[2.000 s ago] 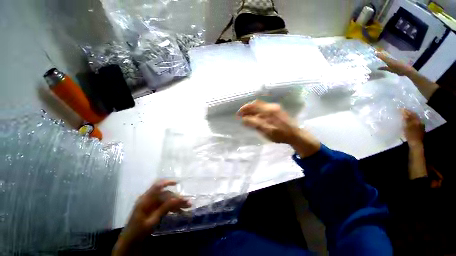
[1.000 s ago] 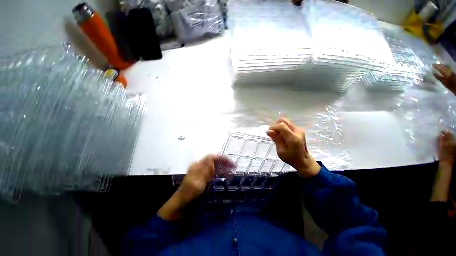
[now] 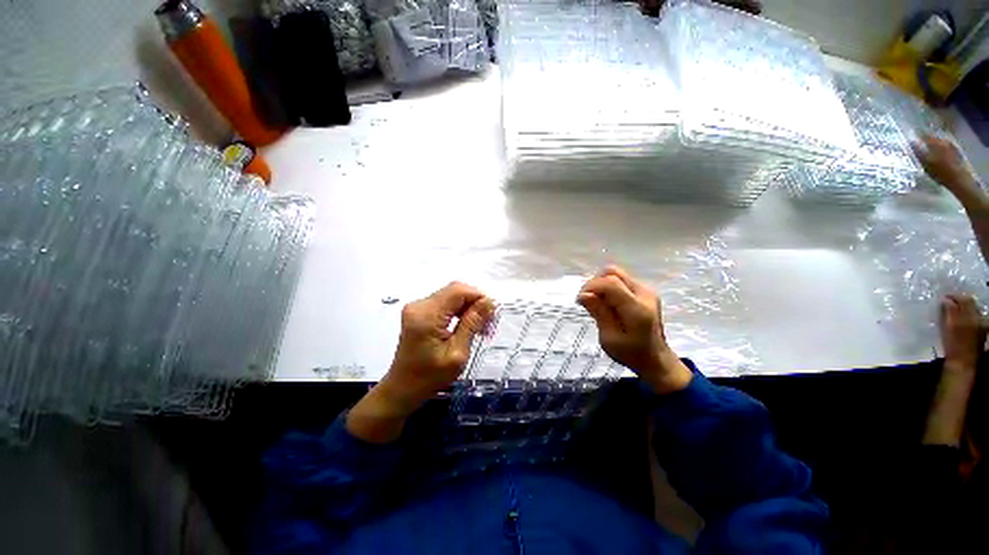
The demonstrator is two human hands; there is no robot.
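Note:
A clear compartment tray [image 3: 526, 363] is held tilted over my lap, its far edge above the front edge of the table. My left hand [image 3: 436, 338] pinches its far left corner between thumb and fingers. My right hand [image 3: 631, 320] pinches its far right corner. Whether film lies over the tray I cannot tell. Clear film [image 3: 699, 293] lies wrinkled on the table beyond and right of my right hand.
Upright trays [image 3: 141, 260] fill the left. Flat tray stacks [image 3: 591, 103] stand at the back. An orange flask [image 3: 219, 76], orange round item [image 3: 247, 160], black pouch [image 3: 310, 71] and crumpled silvery heap [image 3: 431, 41] are back left. Another person's hands [image 3: 959, 325] are at the right.
My left hand, blurred near the tray a second ago, now grips its far left corner. My right hand stays nearly in place. The other person's upper hand has moved left.

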